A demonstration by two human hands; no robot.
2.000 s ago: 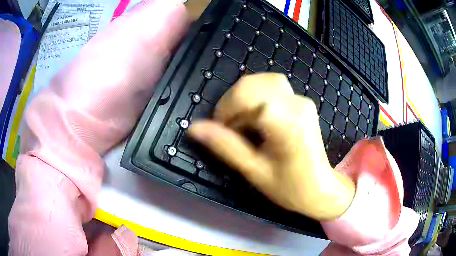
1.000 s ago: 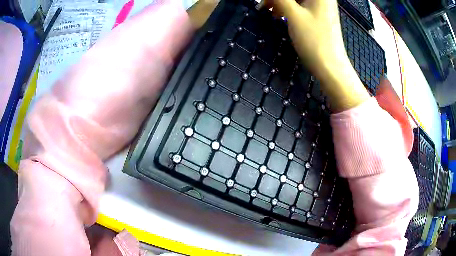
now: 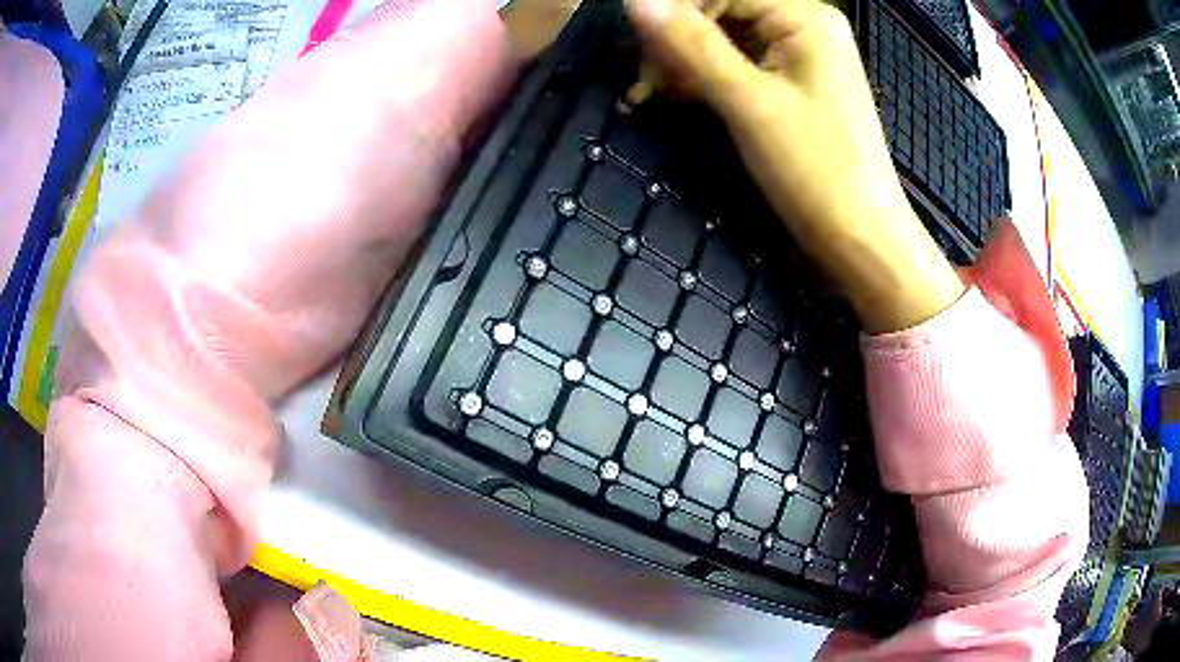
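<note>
A black plastic tray (image 3: pixel 647 307) with a grid of squares lies tilted across the view in front of me. Small round silvery metal parts (image 3: pixel 573 370) sit at the grid crossings. My right hand (image 3: pixel 809 162) is over the tray's far part, fingers bent, with a fingertip or thin tip low beside a metal part near the far left edge. Whether the hand holds anything cannot be told. My left arm in a pink sleeve reaches along the tray's left side. Only a bit of my left hand or wrist (image 3: pixel 537 26) shows at the top edge; its fingers are hidden.
Other black trays (image 3: pixel 942 136) lie beyond at the upper right, and a tray stack (image 3: pixel 1100 440) stands at the right. Printed paper (image 3: pixel 181 97) and a pink stick (image 3: pixel 330 18) are at the upper left. A blue-edged object (image 3: pixel 88 97) is far left. Yellow tape (image 3: pixel 427 621) marks the bench edge.
My right hand first moved from the tray's near middle to its far edge, uncovering the near grid. Since then it has shifted left and slightly nearer. My left arm has barely moved.
</note>
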